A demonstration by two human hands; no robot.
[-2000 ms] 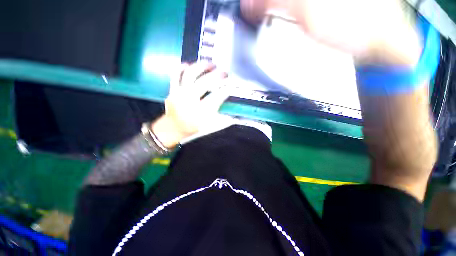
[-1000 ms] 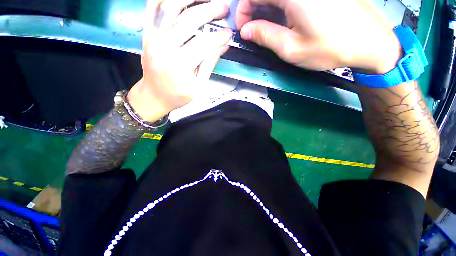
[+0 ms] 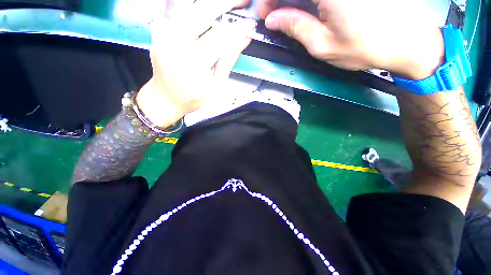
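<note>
The near edge of a laptop base (image 3: 280, 42), dark with small pale parts, shows at the top between my hands on the bench. The rest of it is hidden by my hands or cut off by the picture's top. My left hand (image 3: 188, 59) lies over its left part, fingers spread towards the upper right. My right hand (image 3: 350, 37) is bent over it, with thumb and fingers close together at the top edge. Glare and the frame's edge hide whether the fingertips hold anything.
The green-topped bench's front edge (image 3: 323, 86) runs across in front of me. A black panel (image 3: 81, 80) sits below the bench at left. Blue-edged crates (image 3: 32, 236) and a cardboard box (image 3: 54, 207) are at lower left. A dark object with a white end lies at right.
My right hand has come down from its blurred, raised position to the base's near edge beside my left hand. My left hand has moved up and left over the base. Since one second ago both barely moved.
</note>
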